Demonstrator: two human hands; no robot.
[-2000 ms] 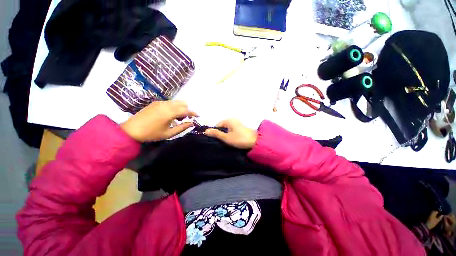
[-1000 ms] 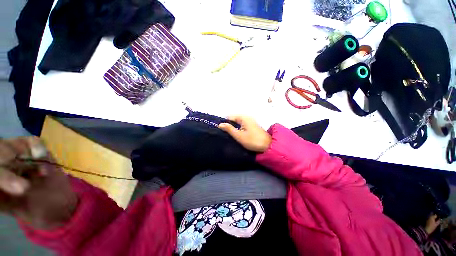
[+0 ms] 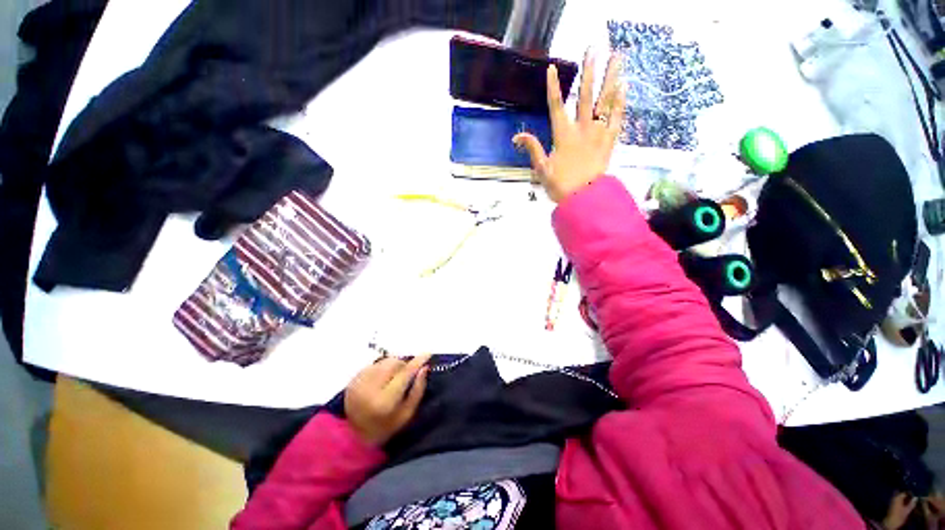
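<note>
My left hand (image 3: pixel 385 395) pinches the edge of the black garment piece (image 3: pixel 487 409) on my lap at the table edge. A thin silvery chain trim (image 3: pixel 544 365) runs along the garment's upper edge. My right hand (image 3: pixel 583 124) is stretched forward over the table with fingers spread, holding nothing. It is beside the blue booklet (image 3: pixel 485 140) and the right end of the dark smartphone (image 3: pixel 497 75), which lies at the booklet's far side. I cannot tell whether the fingers touch the phone. No needle can be made out.
Yellow-handled pliers (image 3: pixel 448 203), the striped pouch (image 3: pixel 271 277) and black garments (image 3: pixel 135 197) lie left. Snips (image 3: pixel 557 295) lie beside my right sleeve, which mostly hides the red-handled scissors. Thread cones (image 3: pixel 688 223), a green-lidded jar (image 3: pixel 764 151), a glittery bag (image 3: pixel 658 88) and a black handbag (image 3: pixel 829 248) stand right. Another person's hand (image 3: pixel 899 509) shows lower right.
My right hand has let go of the garment and reached forward to the booklet and phone. My left hand has come back from the far left to the garment's edge. The view has shifted forward.
</note>
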